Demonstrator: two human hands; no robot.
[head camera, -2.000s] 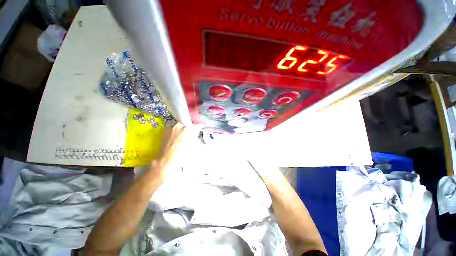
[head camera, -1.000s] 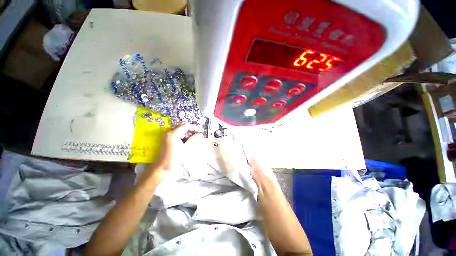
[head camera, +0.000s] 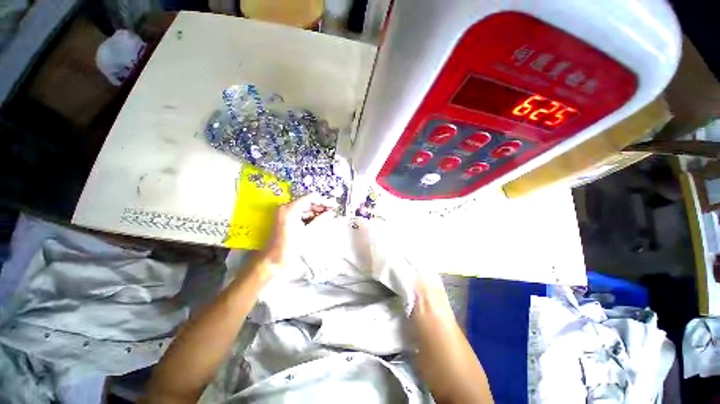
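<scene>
A pale grey-white garment (head camera: 355, 319) lies over my lap and up to the servo button machine (head camera: 450, 79), whose red panel shows 625. My left hand (head camera: 298, 225) is at the garment's upper edge, left of the small die set (head camera: 365, 207), with its fingertips curled beside the metal parts. Overexposure hides whether its fingers grip cloth. My right hand (head camera: 410, 280) is mostly covered by the cloth and washed out; its fingers cannot be made out. A dark round button sits on the cloth edge just below the die set. Loose shiny button parts (head camera: 276, 142) lie left of the machine.
Yellow tape (head camera: 256, 211) and a printed ruler scale (head camera: 170, 223) mark the table (head camera: 142, 150). Garments (head camera: 87, 308) are piled at lower left. A blue crate (head camera: 497, 331) with more garments (head camera: 596, 347) stands at right. A cardboard box (head camera: 588, 150) is behind the machine.
The view has shifted and tilted, so the machine head stands further right and more of the table and parts heap shows. The hands stay close to the die set. The display still reads 625.
</scene>
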